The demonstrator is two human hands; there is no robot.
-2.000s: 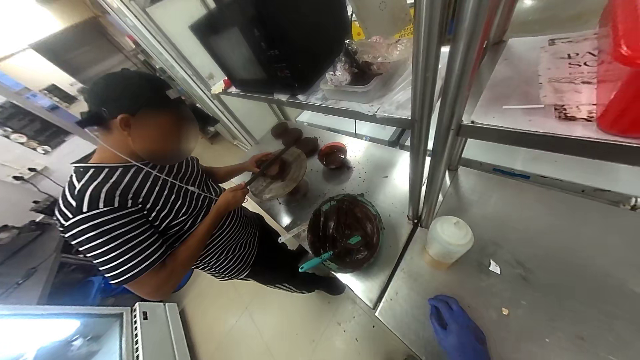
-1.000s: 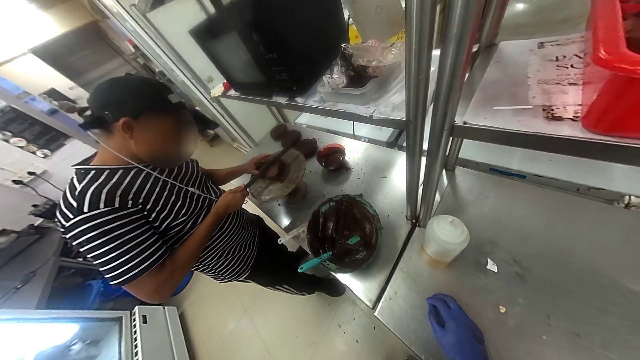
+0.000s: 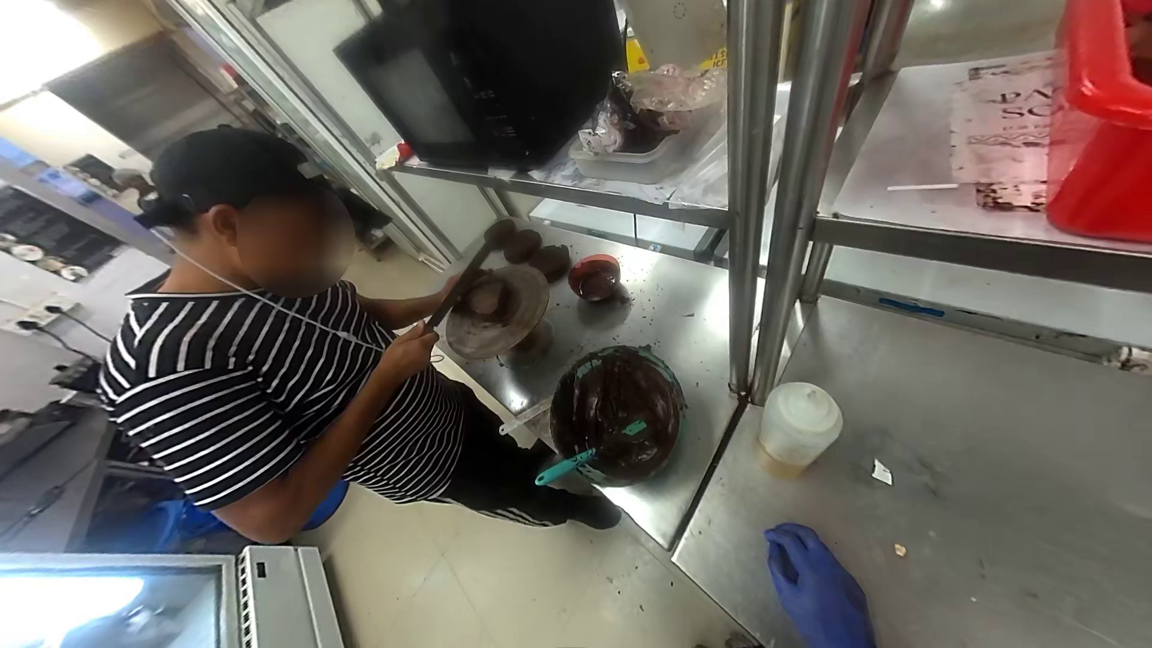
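Note:
My right hand (image 3: 814,580), in a blue glove, rests low on the steel table (image 3: 1008,468). Its fingers are loosely bent, a gap shows by the thumb, and nothing is seen in it. A lidded translucent plastic container (image 3: 799,425) stands just beyond it, with a white scrap (image 3: 882,472) and a small crumb (image 3: 900,550) to its right. My left hand is out of view. On the adjoining steel table, a teal spatula (image 3: 565,467) lies in a large bowl of dark chocolate-like mixture (image 3: 621,405).
At left a person (image 3: 270,378) holds a long dark-coated blade (image 3: 459,288) above a round turntable (image 3: 498,310). Dark round cakes (image 3: 549,262) and a red bowl (image 3: 596,277) are beside it. Metal posts (image 3: 774,198) stand between the tables; shelves hold a microwave (image 3: 486,81) and a red bin (image 3: 1102,135).

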